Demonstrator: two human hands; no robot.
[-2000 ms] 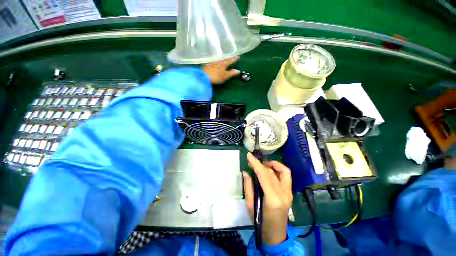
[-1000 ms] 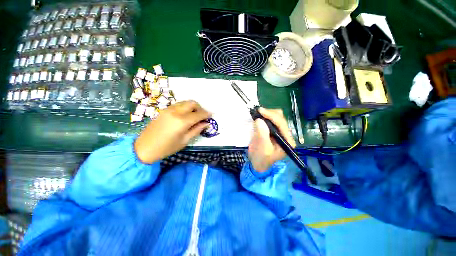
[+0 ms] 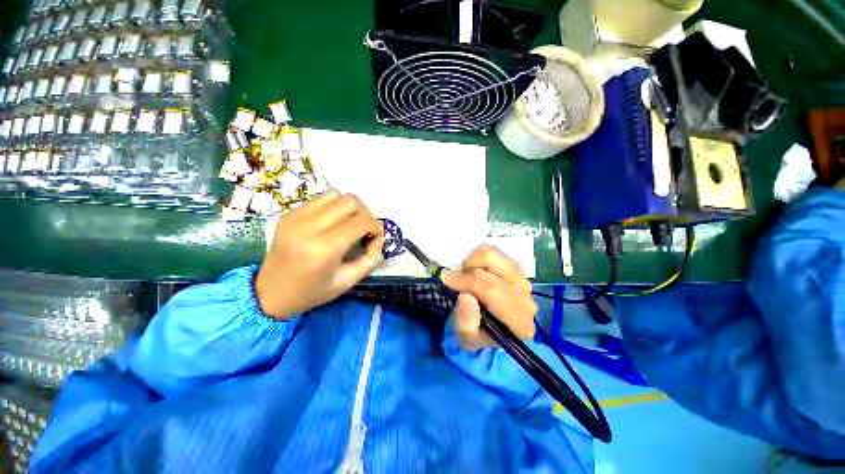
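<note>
My left hand (image 3: 320, 252) pinches a small round purple-blue circuit board (image 3: 393, 238) at its left edge, over the front of the white work sheet (image 3: 417, 176). My right hand (image 3: 491, 294) holds the black soldering iron (image 3: 523, 352), its handle slanting down to the right. The iron's tip end is at the right edge of the board; whether it touches cannot be told. A loose pile of silver cells with yellow-orange ends (image 3: 269, 159) lies left of the sheet. Any solder wire is too fine to see.
Behind the sheet stand a fume fan (image 3: 449, 91) and a tip-cleaning pot (image 3: 586, 102). Tweezers (image 3: 562, 222) lie beside the blue soldering station (image 3: 616, 148) and sponge stand (image 3: 716, 173). Blister trays (image 3: 97, 102) are at the left. A neighbouring person's blue sleeve (image 3: 797, 268) is at the right.
My left hand came back from the far side of the bench and now pinches the board. My right hand moved the iron from the cleaning pot down to the board.
</note>
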